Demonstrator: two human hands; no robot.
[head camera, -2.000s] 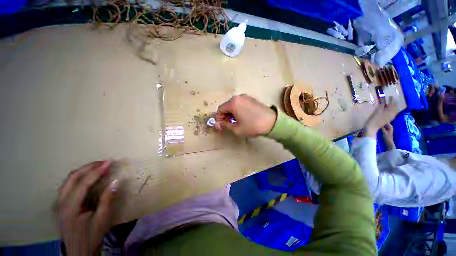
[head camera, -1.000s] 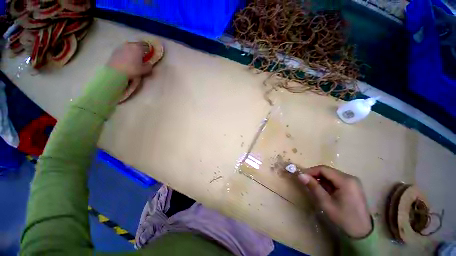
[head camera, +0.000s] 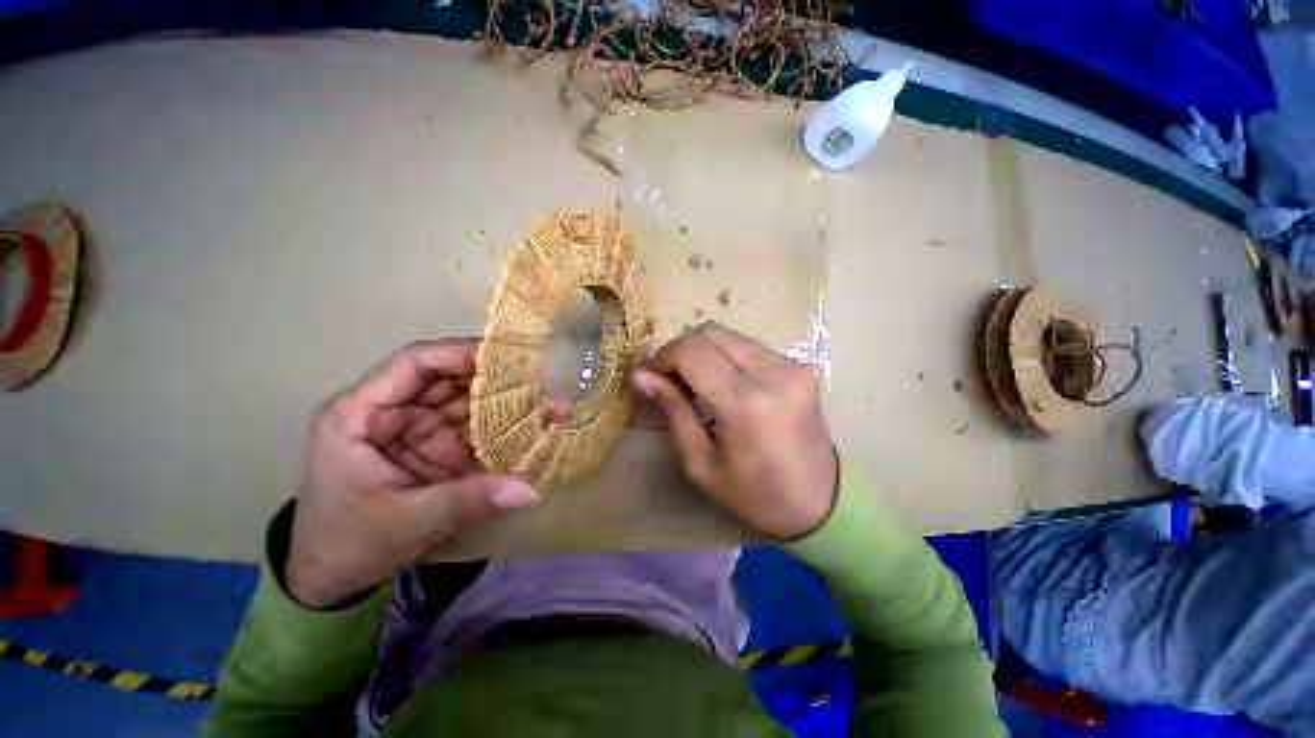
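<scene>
A tan woven ring (head camera: 522, 346) is held up and tilted over the bench, its ribbed side showing and its centre open. My left hand (head camera: 397, 469) grips the ring's left and lower edge, thumb on the lower rim. My right hand (head camera: 743, 425) is at the ring's right edge with thumb and forefinger pinched together; whatever is between the fingertips is hidden. The taped glue sheet (head camera: 764, 325) lies behind the ring and my right hand, with brown spots near it.
A white glue bottle (head camera: 854, 121) and a brown cord heap (head camera: 678, 46) are at the far edge. Rings with a cord loop (head camera: 1033, 361) stand right. A red-lined ring (head camera: 55, 296) lies far left. A coworker's sleeve (head camera: 1154, 613) is at the right.
My left hand has come back from the left with a ring, now held up in front of me. My right hand has moved from the glue sheet to the ring's right edge.
</scene>
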